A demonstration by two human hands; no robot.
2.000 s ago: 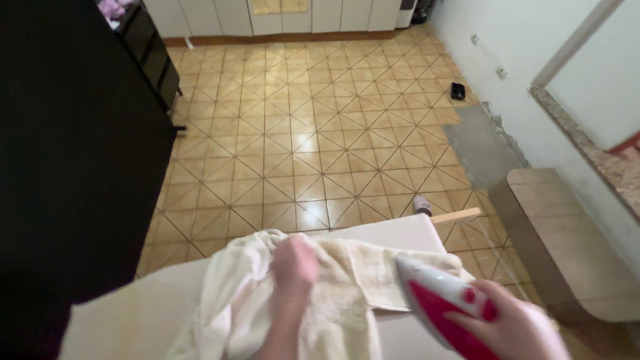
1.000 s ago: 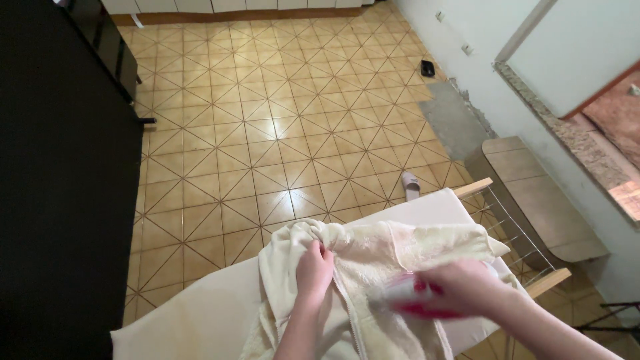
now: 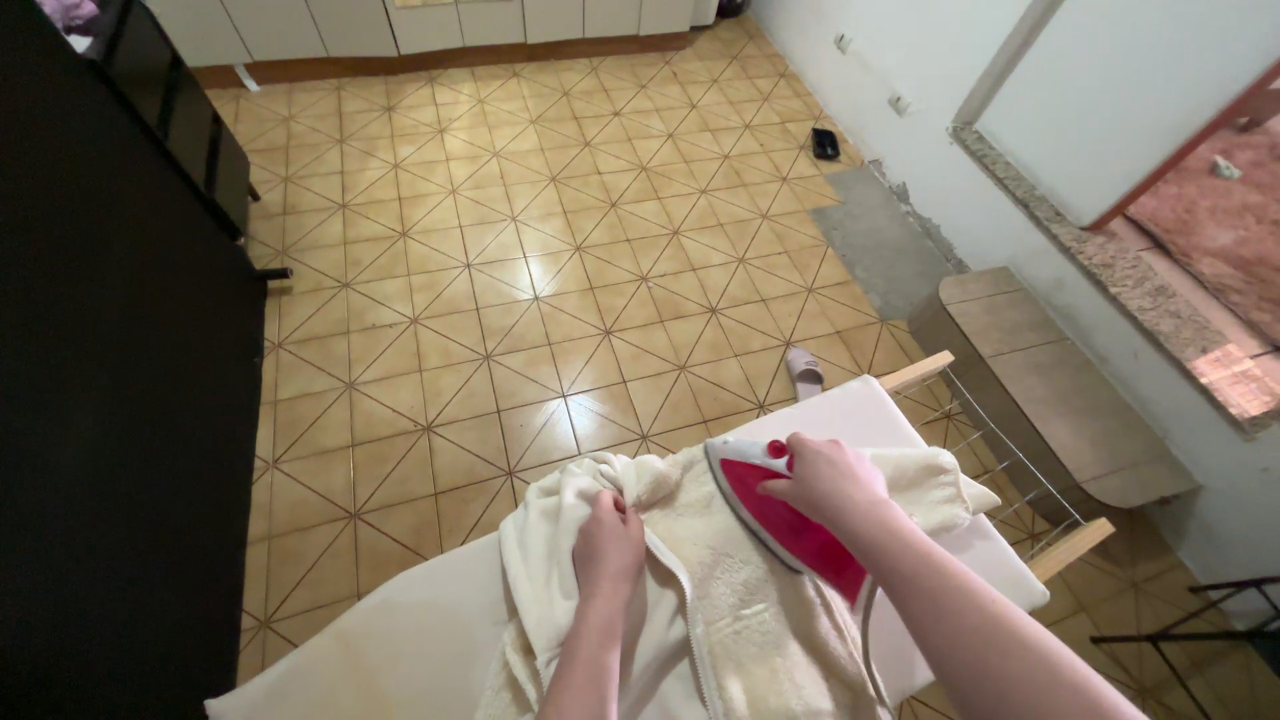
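Observation:
A cream fleece garment with a zipper (image 3: 740, 600) lies spread over a white-covered ironing board (image 3: 400, 630). My left hand (image 3: 608, 550) pinches the bunched cloth near its upper edge, left of the zipper. My right hand (image 3: 825, 480) grips the handle of a red and white clothes iron (image 3: 775, 515), which rests on the fleece right of the zipper, its tip toward the upper left. The iron's cord hangs from its rear, beside my right forearm. One sleeve of the garment stretches right, beyond my right hand.
At the board's right end is a wood and wire rack (image 3: 1070, 550). A slipper (image 3: 804, 372) lies on the tiled floor just past the board. A tiled step (image 3: 1060, 380) stands by the right wall, and a tall black furniture panel (image 3: 130, 400) fills the left.
My right hand has moved the iron up the fleece from its place one second ago. My left hand stays on the bunched cloth. The view has shifted since the earliest frame.

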